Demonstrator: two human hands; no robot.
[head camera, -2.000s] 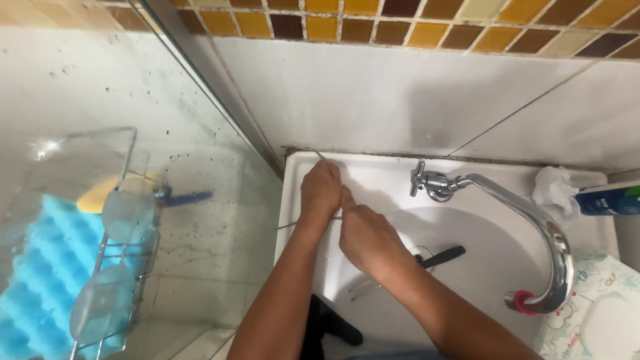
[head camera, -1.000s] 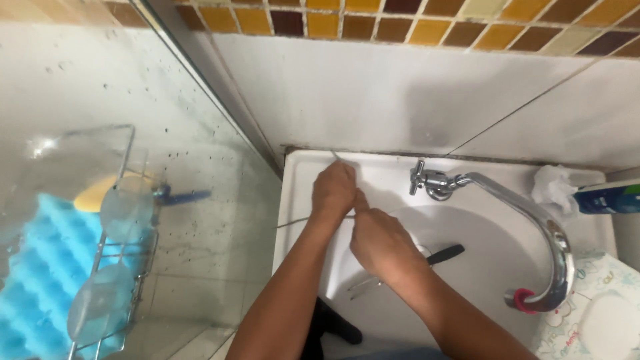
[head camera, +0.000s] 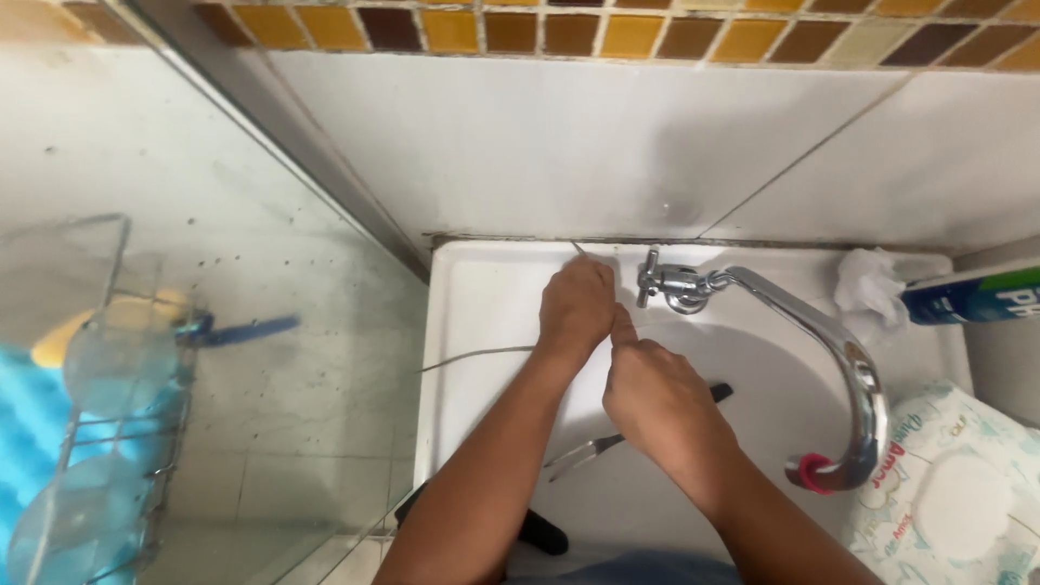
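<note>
My left hand (head camera: 575, 305) is closed around a thin tool whose pointed metal tip (head camera: 578, 248) shows beyond the fingers, by the back rim of the white sink (head camera: 479, 301). What the tip touches, I cannot tell. My right hand (head camera: 662, 390) is just right of it, its extended index finger or thumb against the left hand; its palm is hidden. A thin grey cord or wire (head camera: 479, 353) runs from the left wrist over the sink's left edge. Below the right hand, a two-pronged metal tool (head camera: 585, 451) with a black handle lies in the basin, partly covered.
A chrome faucet (head camera: 853, 366) with a cross handle arches over the basin's right side. Crumpled white tissue (head camera: 869, 284), a blue-green tube (head camera: 975, 296) and a wipes pack (head camera: 967, 504) are at the right. A glass panel (head camera: 325, 406) stands left. A black object (head camera: 543, 532) lies near my left forearm.
Both hands have shifted right along the back of the sink, toward the faucet handle, staying together. The thin tip has moved along with the left hand.
</note>
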